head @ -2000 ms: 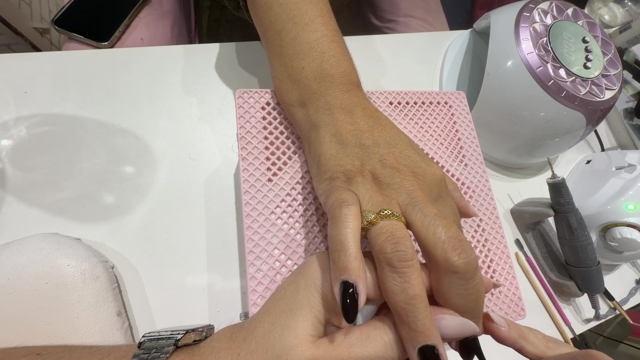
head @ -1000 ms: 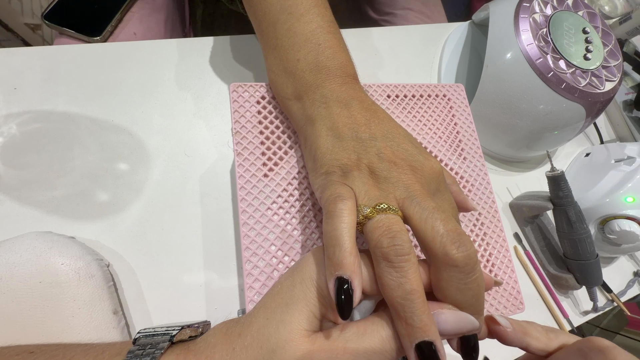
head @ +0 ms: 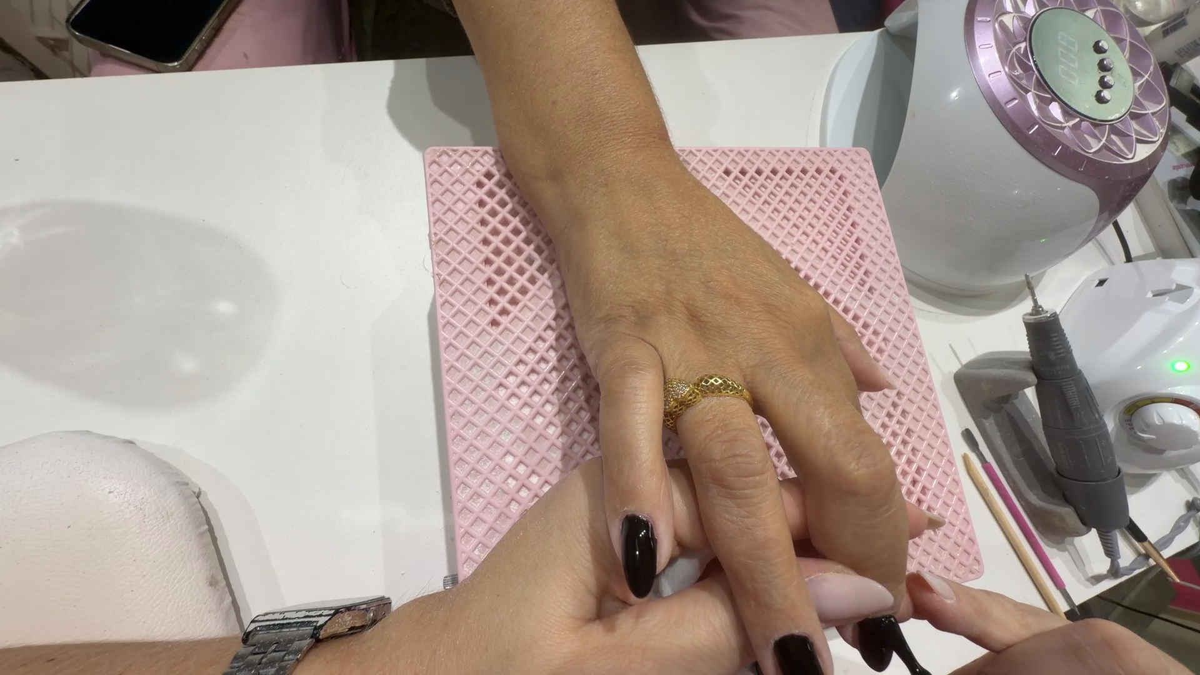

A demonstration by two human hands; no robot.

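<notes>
Another person's hand (head: 703,281) reaches in from the top, palm down over a pink lattice-patterned mat (head: 497,422), with a gold ring (head: 717,389) and glossy black nails. My left hand (head: 562,581), a metal watch (head: 305,633) at its wrist, lies beneath that person's fingers and grips them, its thumb across them. Some white material shows between its fingers. At the bottom right, my right hand (head: 1059,628) has a fingertip against the side of the person's finger. A small black brush (head: 905,647) touches a black nail there; my right hand's hold on it is out of frame.
A white and purple nail lamp (head: 975,169) stands at the upper right. Below it are a grey nail drill handpiece (head: 1073,412) on its cradle, a white control unit (head: 1153,366) and thin sticks (head: 1012,534). A white padded rest (head: 103,544) lies lower left; a phone (head: 150,28) is beyond the table.
The small black brush now shows at the person's nail by my right hand. My left hand keeps its hold under the person's fingers.
</notes>
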